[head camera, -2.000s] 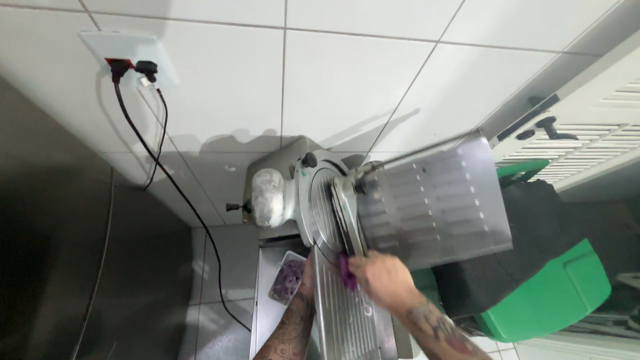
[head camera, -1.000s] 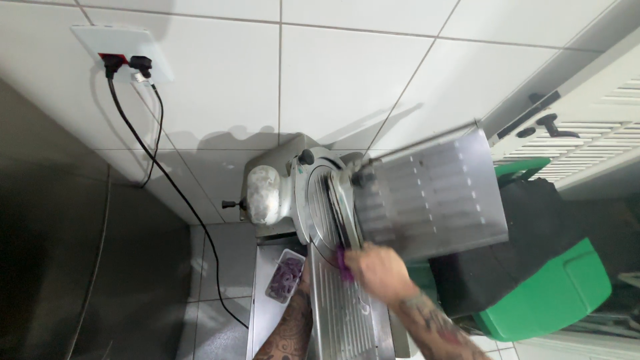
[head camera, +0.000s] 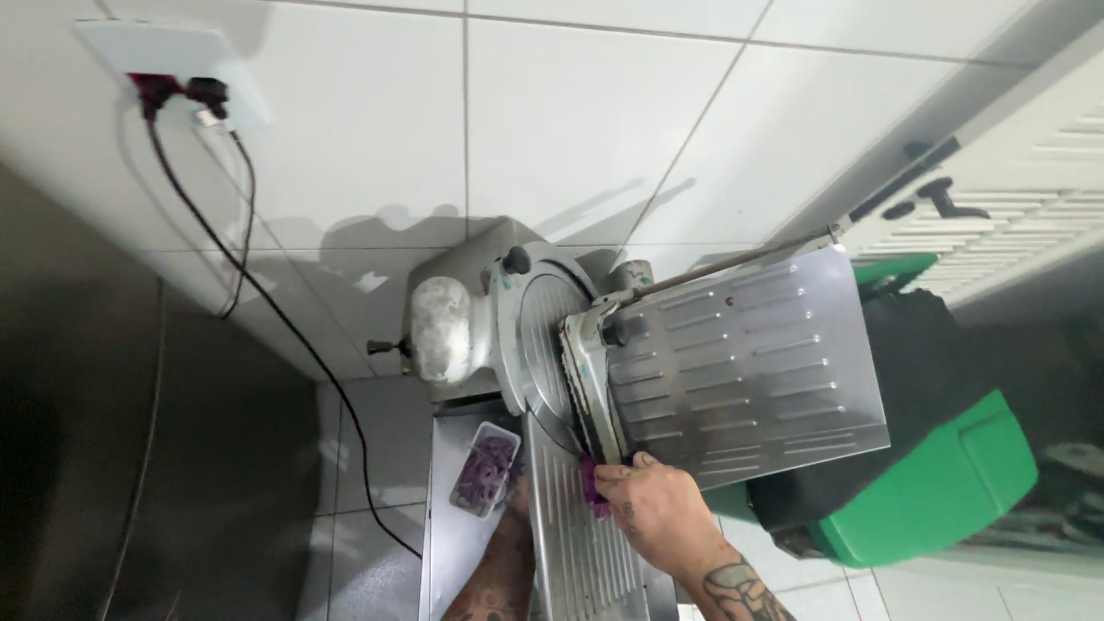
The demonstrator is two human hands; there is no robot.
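Observation:
A metal meat slicer point(head camera: 448, 332) stands against the tiled wall, its round blade point(head camera: 545, 345) in the middle of the view. My right hand point(head camera: 660, 509) holds a purple piece, perhaps red onion point(head camera: 595, 487), at the lower end of the pusher arm point(head camera: 591, 388), over the ribbed metal carriage point(head camera: 582, 535). A clear plastic tub point(head camera: 485, 470) of purple shreds sits left of the carriage. My left hand point(head camera: 519, 498) is beside the tub's right edge, mostly hidden behind the carriage, so its fingers do not show. A ridged metal plate point(head camera: 742, 371) slopes off to the right.
Black cables run from a wall outlet point(head camera: 177, 73) down past the slicer's left side. A dark metal surface point(head camera: 172, 414) fills the left. At the right are a green bin lid point(head camera: 940, 483) with black plastic and a white louvred panel point(head camera: 1018, 198).
The ridged plate and pusher arm appear slightly lower, and my right hand is a little lower too. The purple piece remains at its fingers.

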